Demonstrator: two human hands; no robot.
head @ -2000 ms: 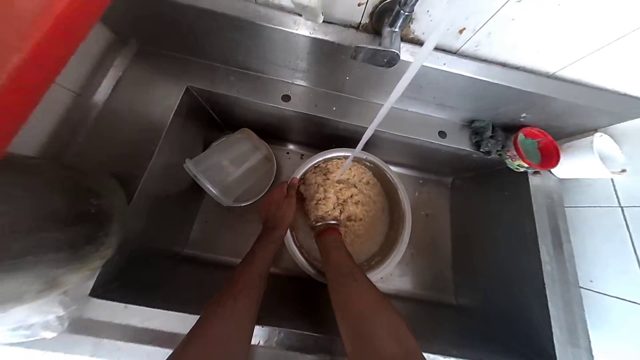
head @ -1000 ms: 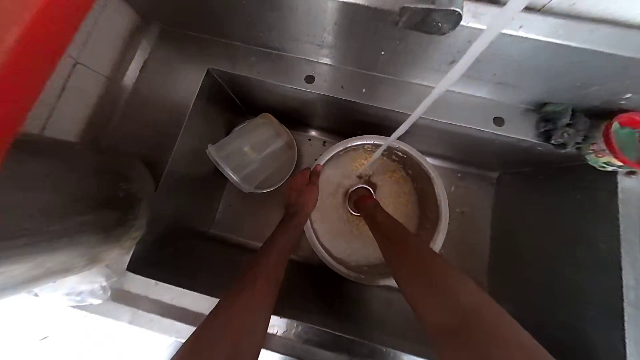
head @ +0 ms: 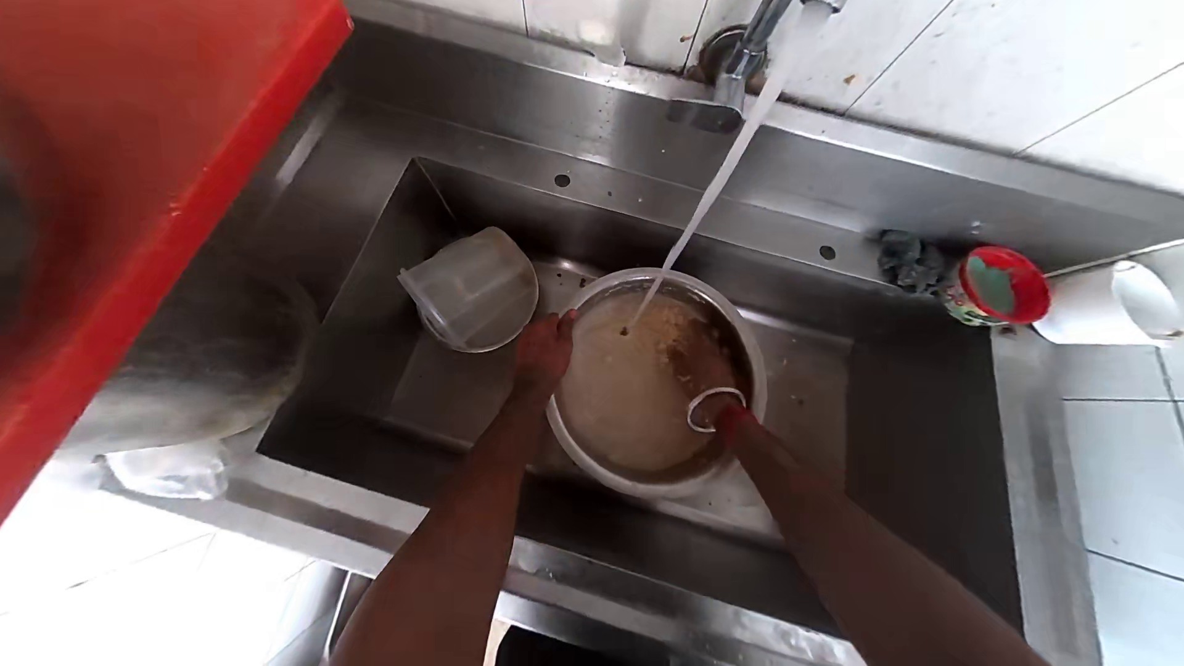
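Observation:
A round metal pot (head: 754, 356) of cloudy, tan water stands in the steel sink, with pale brown grains (head: 680, 328) showing near its far right side. My left hand (head: 546, 347) grips the pot's left rim. My right hand (head: 708, 365) is down in the cloudy water at the right side, its fingers hidden; a bangle and a red band circle the wrist. A stream of water (head: 708, 199) falls into the pot from the tap (head: 731, 88). Left of the pot, a translucent plastic container (head: 481, 287) lies tilted in the sink.
The steel sink's wall (head: 925, 462) rises on the right. On its ledge are a dark scouring pad (head: 909, 261), a red-rimmed tub (head: 1006, 285) and a white cup (head: 1105, 305). A red panel (head: 231, 166) and a large metal vessel (head: 194, 370) stand at the left.
My right hand has moved through the water to the pot's right side. The grains, heaped high two seconds ago, now lie mostly under cloudy water. My left hand stays at the left rim.

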